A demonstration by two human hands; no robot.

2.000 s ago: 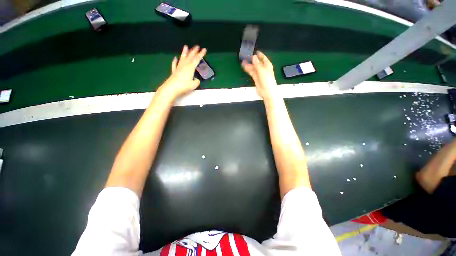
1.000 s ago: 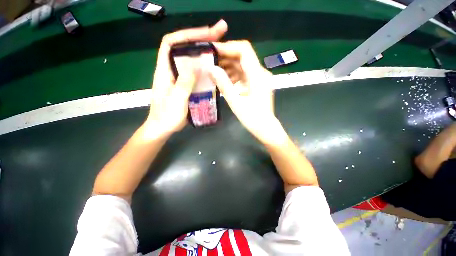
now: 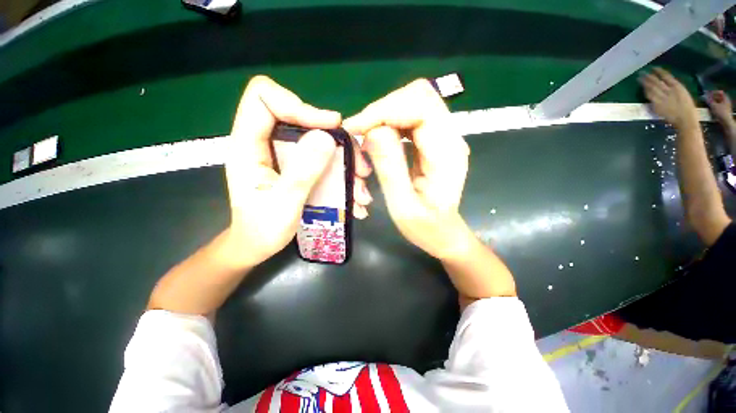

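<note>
A phone-shaped unit (image 3: 324, 234) with a black rim, pale face, blue band and pink-white patterned lower part is held above the bench. My left hand (image 3: 270, 165) grips it around its left side, thumb on the face, fingertips at the top edge. My right hand (image 3: 420, 165) has its thumb and forefinger pinched together at the unit's top right corner. Whether a tiny piece is between those fingertips cannot be told. Fingertips of my left hand show behind the unit's right side.
The green conveyor (image 3: 161, 113) lies beyond a white edge strip (image 3: 121, 171), with units at far left, top left and behind my right hand. A grey post (image 3: 613, 68) rises at right. Another person's arm (image 3: 694, 161) reaches over white specks on the glossy bench (image 3: 97, 266).
My hands first reached over the belt, then brought a unit back; it is now lower and nearer me. My right fingers moved to its top right corner. The other person's arm has extended toward the belt.
</note>
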